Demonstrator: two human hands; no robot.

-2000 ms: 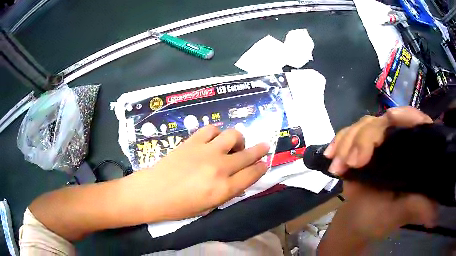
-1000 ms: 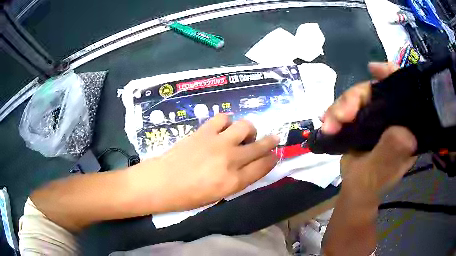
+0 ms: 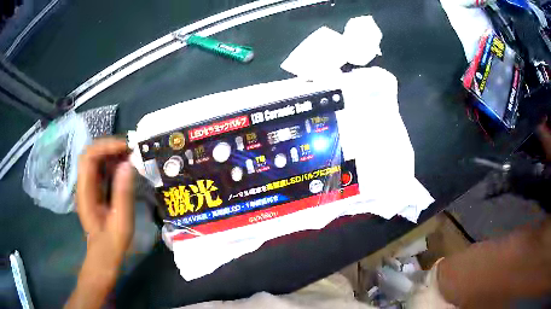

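Note:
The LED display panel (image 3: 254, 172) lies face up on white padding (image 3: 377, 121), with yellow characters, a red strip and one blue-white light glowing at its upper right. Clear plastic shows at its lower corners. My left hand (image 3: 106, 187) is blurred, raised between the screw bag (image 3: 54, 169) and the panel's left edge; whether its fingertips hold anything is unclear. My right hand (image 3: 544, 142) is dark, blurred and cut off at the right edge, around the black electric screwdriver (image 3: 513, 181), whose narrow tip points left, away from the panel.
A green utility knife (image 3: 219, 48) lies by the curved-looking aluminium rail (image 3: 136, 53). White scraps (image 3: 320, 51) lie above the padding. Another display stand (image 3: 496, 78) is at the upper right. A narrow white piece (image 3: 21, 280) lies at lower left. A brown box (image 3: 456, 226) is below the bench edge.
My left hand has left the panel and moved left to beside the screw bag. My right hand and the screwdriver have moved right, away from the panel's lower right corner, uncovering the print.

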